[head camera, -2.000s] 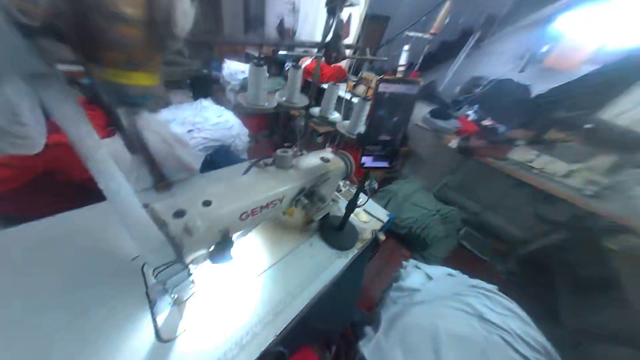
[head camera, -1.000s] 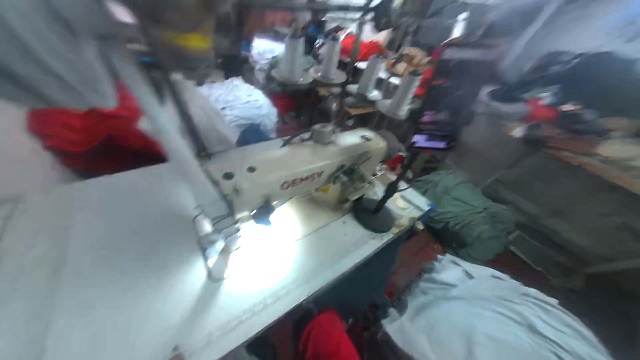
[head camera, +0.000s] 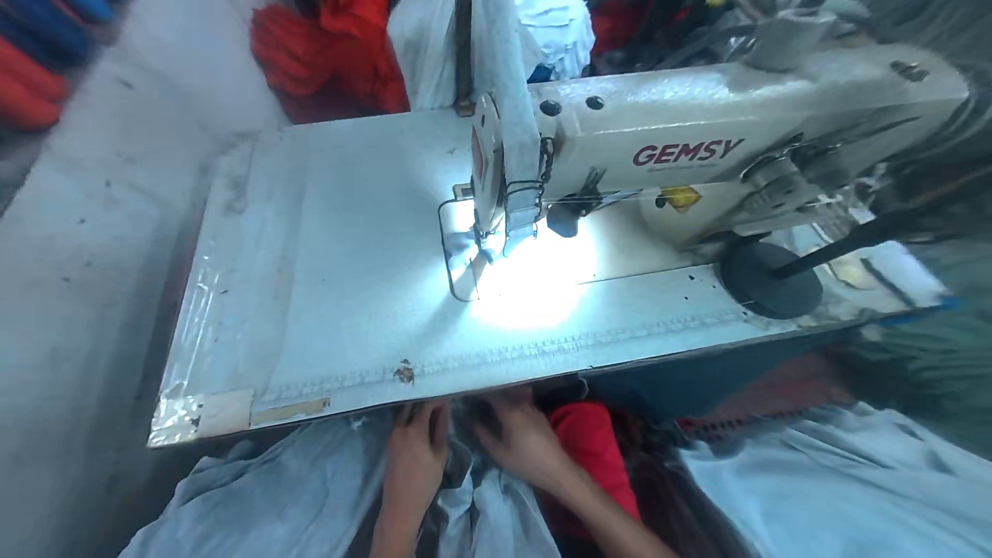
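My left hand (head camera: 418, 442) and my right hand (head camera: 523, 434) are side by side below the front edge of the sewing table (head camera: 356, 325), over light grey fabric (head camera: 496, 504). Their fingertips are partly hidden under the table edge, and whether either one grips the cloth is not clear. Above them on the table stands a white Gemsy sewing machine (head camera: 666, 132), its lamp throwing bright light around the needle and presser foot (head camera: 484, 240). A bent wire guard (head camera: 457, 263) surrounds the needle area.
A black round stand base (head camera: 767, 279) rests on the table's right part. Pale fabric (head camera: 852, 480) is heaped at the lower right. Red cloth (head camera: 329, 62) lies behind the table, beside white cloth (head camera: 558, 31). A pale wall (head camera: 85, 256) runs along the left.
The view has swung down and left onto the table. Both hands are now in sight below its front edge; neither was plainly visible before.
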